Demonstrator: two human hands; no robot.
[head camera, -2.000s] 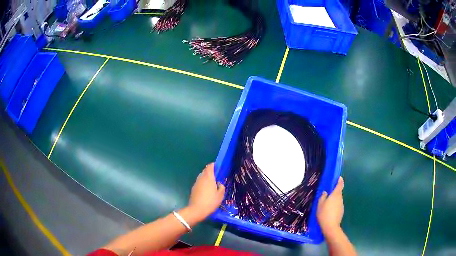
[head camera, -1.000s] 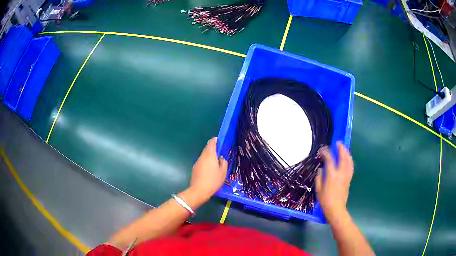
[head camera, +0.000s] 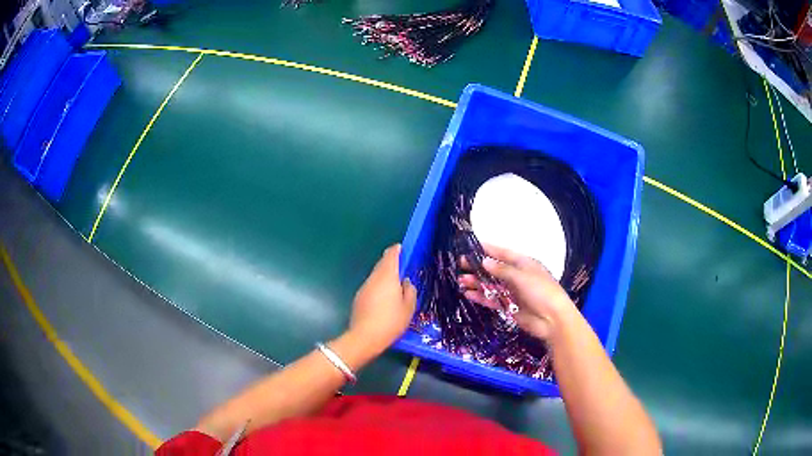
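Note:
A blue tote (head camera: 623, 214) stands on the green bench in front of me, slightly turned. A ring of long black wires (head camera: 579, 191) fills it, with many reddish-silver ends at the near side. White paper (head camera: 521, 214) shows as an oval inside the ring. My left hand (head camera: 383, 303) grips the tote's left wall near the front corner. My right hand (head camera: 512, 289) is inside the tote over the wires, with some wire ends between its fingers.
The green bench mat (head camera: 267, 178) carries yellow tape lines. A loose wire bundle (head camera: 418, 36) lies at the back. Another blue tote (head camera: 596, 25) stands at the back right. Blue bins (head camera: 67, 120) stand at the left edge. A white power strip (head camera: 788, 203) is at the right.
My right hand has let go of the tote's right wall and moved left into the tote, onto the wire ends. My left hand has stayed on the left wall.

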